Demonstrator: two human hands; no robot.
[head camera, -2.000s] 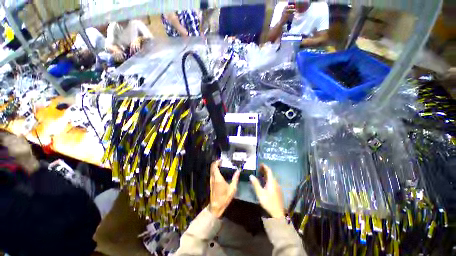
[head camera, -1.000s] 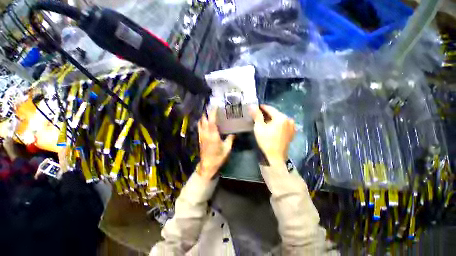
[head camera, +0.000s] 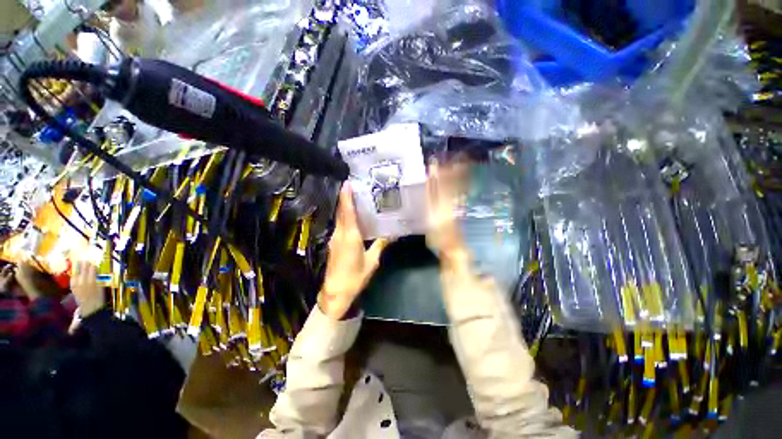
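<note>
A white box, likely the screw feeder (head camera: 403, 206), sits slightly turned over the green mat, with a printed top and a dark-framed window. My left hand (head camera: 345, 266) grips its lower left side, fingers along the edge and thumb below. My right hand (head camera: 446, 206) is motion-blurred at its right side; its grip cannot be made out. The black electric screwdriver (head camera: 214, 116) lies diagonally from the upper left, its tip at the box's upper left edge. No small part or screw can be made out in my hands.
Bunches of yellow-sleeved cable tails (head camera: 201, 300) hang at left. Clear plastic trays (head camera: 613, 257) with cables are at right. Crumpled film (head camera: 446, 69) and a blue bin (head camera: 592, 60) are at the far side. Another person's dark sleeve (head camera: 120, 369) is at lower left.
The view has moved closer and lower since the first frame. Both hands have come to the box, which now shows its printed face. Over the last second it has turned slightly, and my right hand has blurred.
</note>
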